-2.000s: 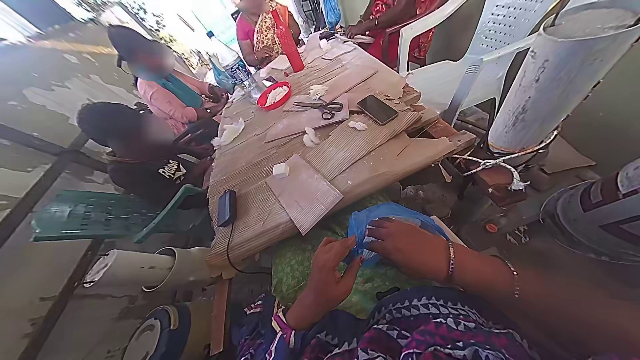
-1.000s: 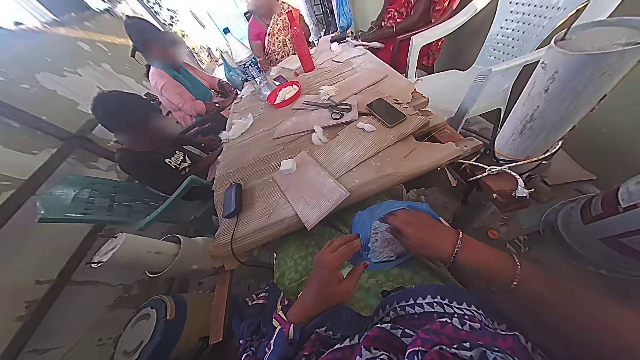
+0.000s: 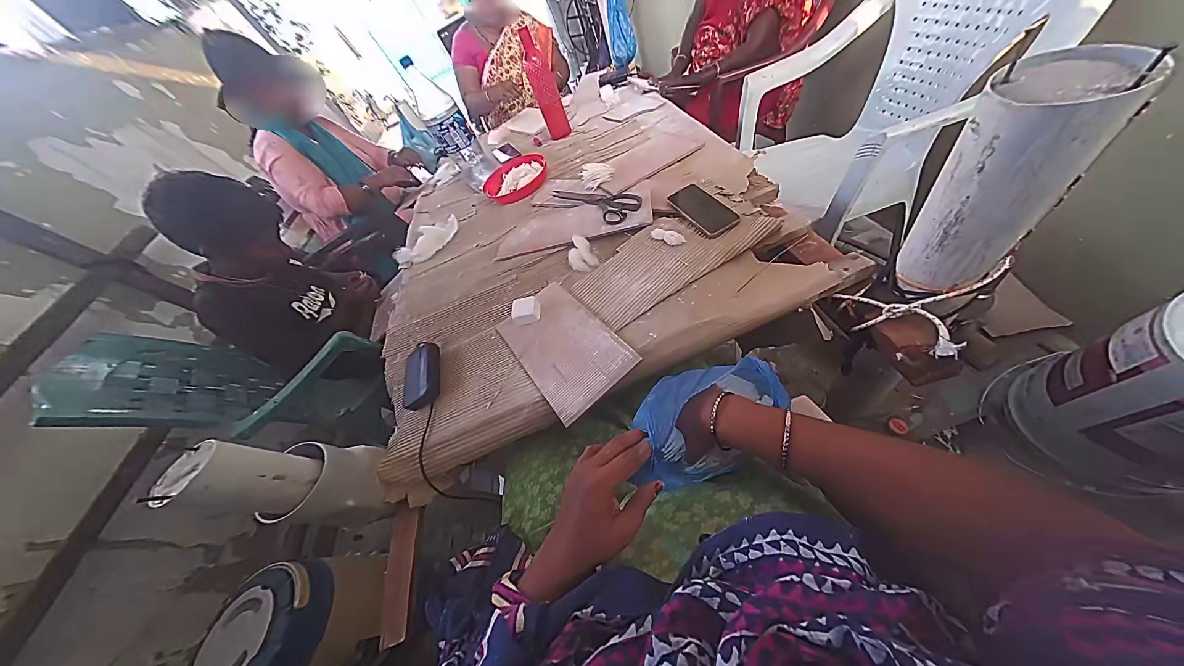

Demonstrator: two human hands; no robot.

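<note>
A blue plastic bag (image 3: 668, 407) with whitish contents rests on green patterned cloth (image 3: 564, 481) over my lap. My right hand (image 3: 700, 427) reaches inside it, its fingers hidden. At the bag's left edge, my left hand (image 3: 603, 499) touches the plastic with its fingertips, thumb apart; whether it pinches the film is unclear. On the table in front of me, a small white block (image 3: 525, 310) sits on a ribbed board (image 3: 569, 351). Farther back lie white twisted pieces (image 3: 582, 254), black scissors (image 3: 615, 205), a phone (image 3: 703, 211) and a red dish (image 3: 515, 178) holding white material.
A dark corded device (image 3: 422, 376) lies at the table's near left corner. Several people sit around the ragged-edged table (image 3: 462, 425). A green chair (image 3: 166, 379) is at left; a white chair (image 3: 832, 166), a tall grey cylinder (image 3: 1027, 166) and a bucket (image 3: 1110, 398) are at right.
My right hand has gone from the top of the blue bag to inside it, and the bag's mouth has opened around it. My left hand stays at the bag's left side.
</note>
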